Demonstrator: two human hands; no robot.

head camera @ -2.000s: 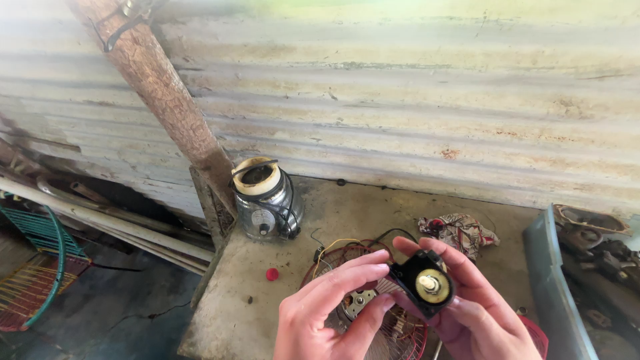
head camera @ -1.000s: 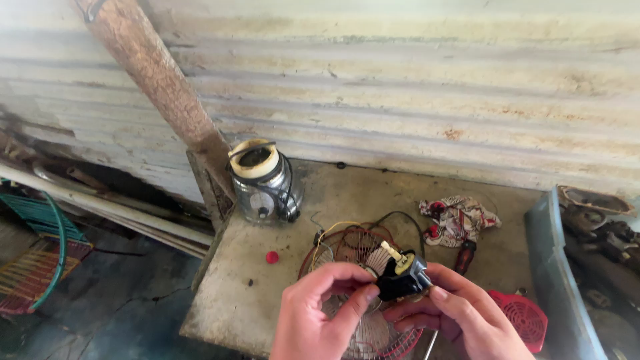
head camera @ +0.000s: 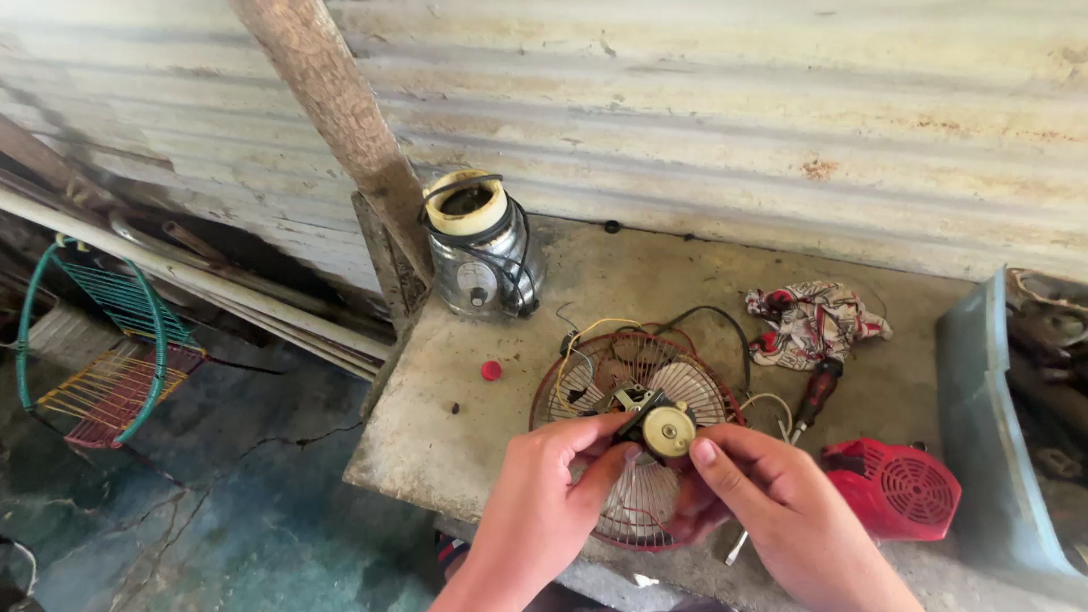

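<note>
Both my left hand [head camera: 565,493] and my right hand [head camera: 756,484] hold a small black housing with a round cream plastic wheel [head camera: 669,431] on its face. Fingers of the left grip its black left side; the right thumb is at the wheel's right edge. Beneath them a red wire fan grille [head camera: 633,501] lies on the concrete table, with a motor part [head camera: 633,396] in its middle and yellow and black wires at its rim. Right of the grille are a screwdriver with a red and black handle [head camera: 821,393] and a red plastic vented cover [head camera: 914,489].
A metal blender base [head camera: 484,263] with a coiled cord stands at the table's back left. A crumpled patterned cloth [head camera: 820,319] lies behind the screwdriver, and a red cap [head camera: 491,370] left of the grille. A blue plastic bin [head camera: 977,408] of metal parts stands at the right.
The black housing has been turned in my hands; its cream wheel faced up two seconds ago, showed edge-on one second ago, and faces the camera now. Both hands stay on it.
</note>
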